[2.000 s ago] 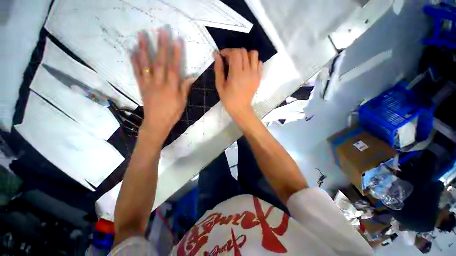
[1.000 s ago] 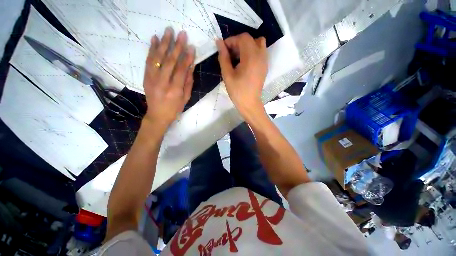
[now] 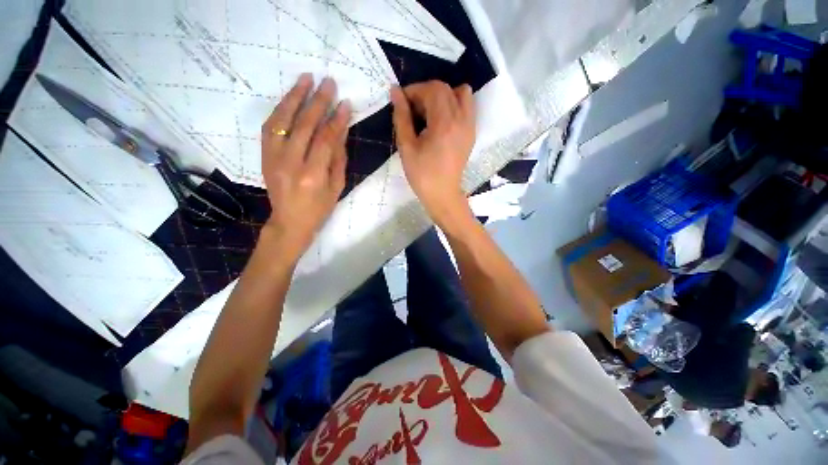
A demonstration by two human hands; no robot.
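A large white paper pattern (image 3: 227, 64) with drawn grid lines lies on dark cloth (image 3: 213, 245) marked with thin pale lines. My left hand (image 3: 306, 154) rests on the pattern's near edge, fingers extended and slightly apart, holding nothing visible. My right hand (image 3: 438, 132) is at the pattern's right corner, fingers curled and thumb at the paper edge; whether it pinches the paper or something small is hidden. Smaller white pattern pieces (image 3: 91, 227) lie to the left. Shears (image 3: 127, 141) lie across a pattern piece, their black handles on the dark cloth.
The white table covering (image 3: 363, 227) shows along the near edge. Pale sheets (image 3: 563, 36) lie beyond the cloth at upper right. On the floor at right are a blue crate (image 3: 667, 204), a cardboard box (image 3: 613, 272), clear plastic and scraps. A red item (image 3: 148, 420) is at lower left.
My left hand has slid nearer the pattern's near edge and its fingers have drawn closer together. My right hand stays at the pattern's corner. The whole view has shifted a little.
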